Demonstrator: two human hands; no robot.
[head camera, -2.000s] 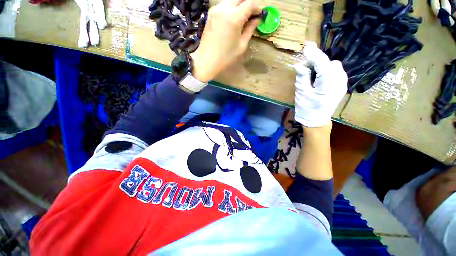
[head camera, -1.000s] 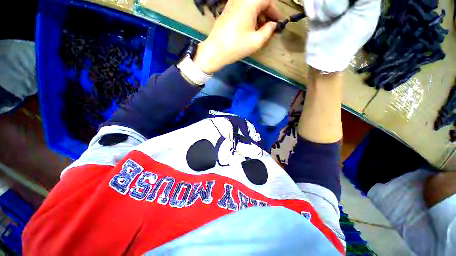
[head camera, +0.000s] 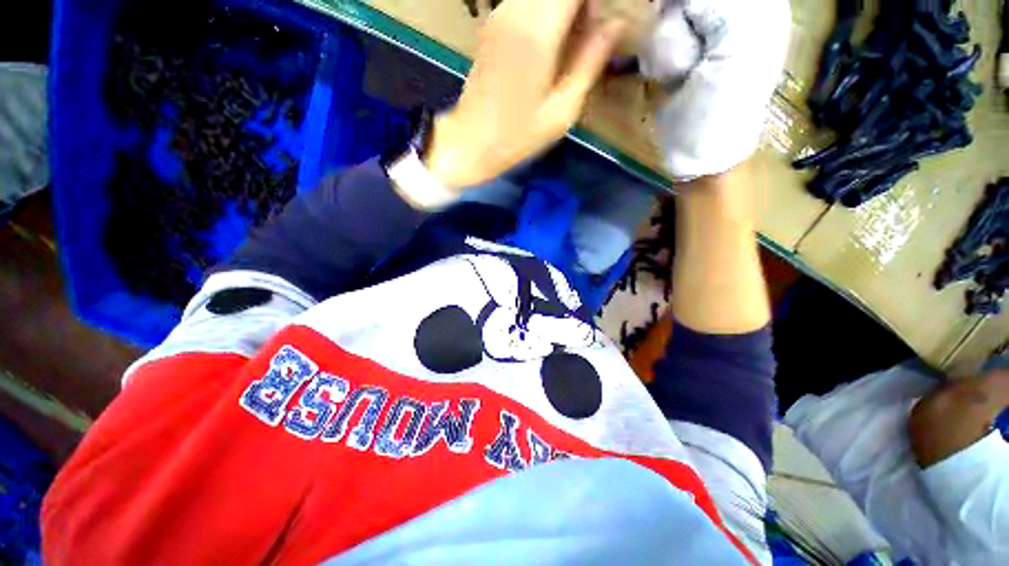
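Note:
My bare left hand (head camera: 515, 105), blurred, is over the table edge at top centre, with its fingers pointing toward my right hand. My gloved right hand (head camera: 721, 83) is curled close beside it in a white glove. A small dark piece (head camera: 625, 65) shows at the glove's fingertips, between the hands; its shape is blurred. Whether the left fingers touch it cannot be told. A heap of long glossy black parts (head camera: 896, 100) lies on the cardboard-covered table (head camera: 824, 238) to the right.
A blue bin (head camera: 83, 254) with many small dark pieces stands below the table edge on the left. Another black heap (head camera: 979, 249) lies at the far right. More dark parts (head camera: 647, 282) show under the table edge. Another person's arm (head camera: 963, 420) is at the lower right.
The view has tipped down, so the green cap and left heap have mostly left it. My hands came together around a dark piece; since then the left has blurred and shifted slightly off it.

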